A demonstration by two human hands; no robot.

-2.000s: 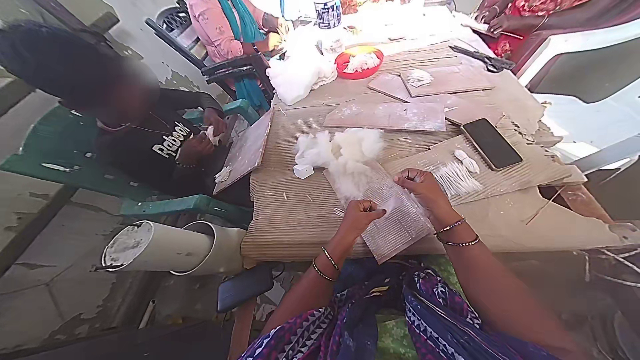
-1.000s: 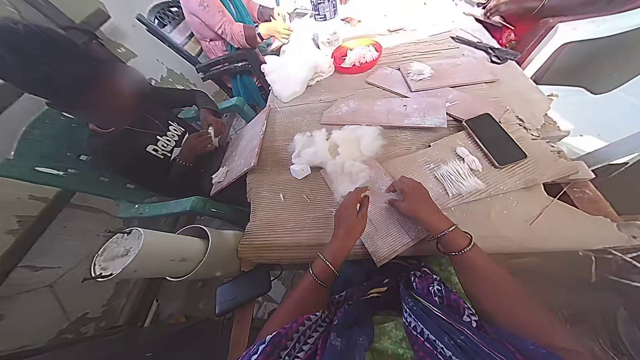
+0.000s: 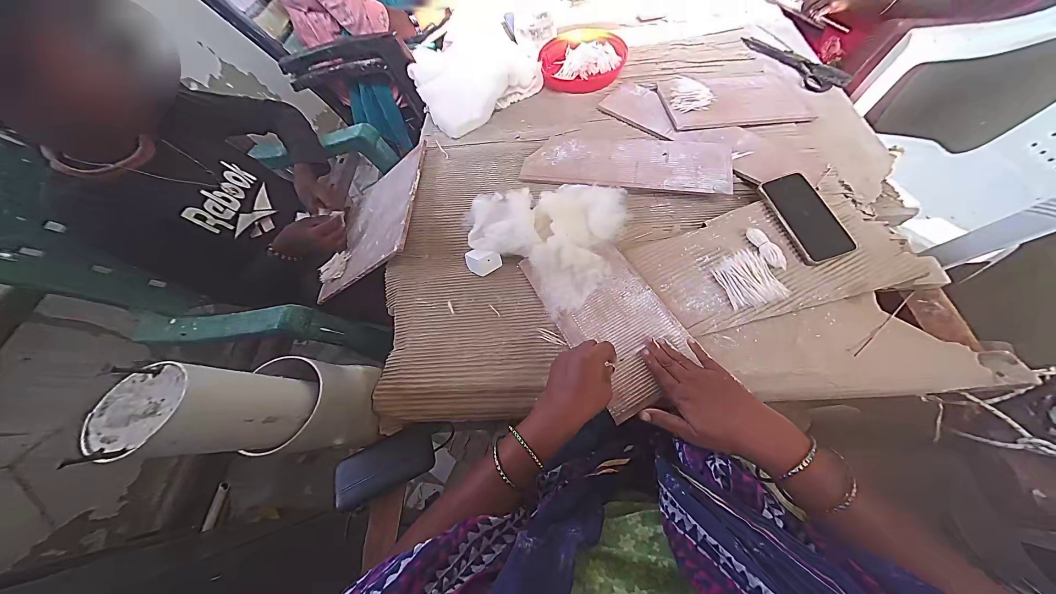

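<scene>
A ribbed, whitish-dusted board lies slanted at the table's near edge. My right hand rests flat on its right side, fingers spread. My left hand is curled at the board's left edge; whether something thin is inside it cannot be told. Loose white cotton covers the board's far end, with a small white block beside it. Several thin white sticks or wicks lie just left of my left hand. To the right, a pile of white cotton wicks and a tied bundle lie on corrugated cardboard.
A smartphone lies right of the wicks. Farther back are more boards, scissors, a red bowl of wicks and a large cotton heap. A person sits at left with a tilted board; others sit across the table.
My right hand has come down flat on the board, with its fingers spread; two seconds ago both hands were held curled over it. My left hand has moved to the board's left edge.
</scene>
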